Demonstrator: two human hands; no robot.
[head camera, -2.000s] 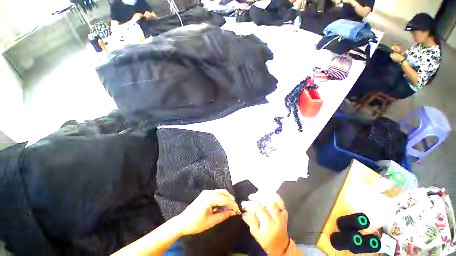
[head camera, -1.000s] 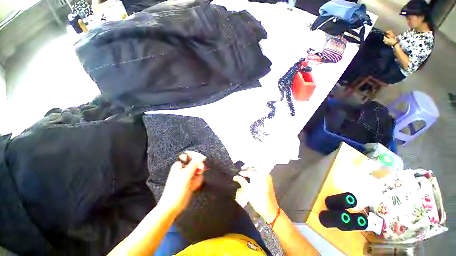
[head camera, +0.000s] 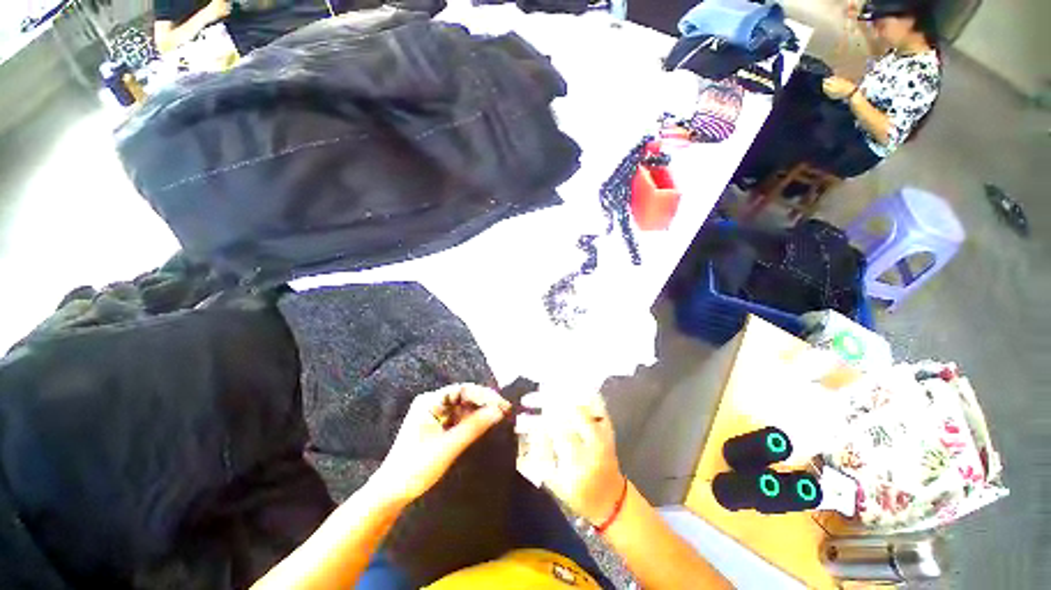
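A charcoal flecked garment (head camera: 375, 357) lies over the table edge and my lap, beside a large black garment heap (head camera: 150, 426). My left hand (head camera: 432, 444) is over it with thumb and fingers pinched; a small dark item shows among the curled fingers. My right hand (head camera: 573, 452) faces it with fingertips pinched at the dark cloth edge. The fingertips of both hands nearly meet. Glare whitens my right fingers, and any needle or thread is too small to see.
On the white table (head camera: 519, 259) are stacked black garments (head camera: 357, 144), beaded strands (head camera: 622, 196) and a red container (head camera: 655, 198). At right are a blue bin (head camera: 709, 311), lilac stool (head camera: 910, 236), thread cones (head camera: 755, 447), floral bag (head camera: 910, 449) and steel flask (head camera: 882, 557). A seated person (head camera: 899, 98) works beyond.
My hands were together, moved apart a second ago with the left drawn away, and are now close together again. The view has shifted, moving the table things left in the picture.
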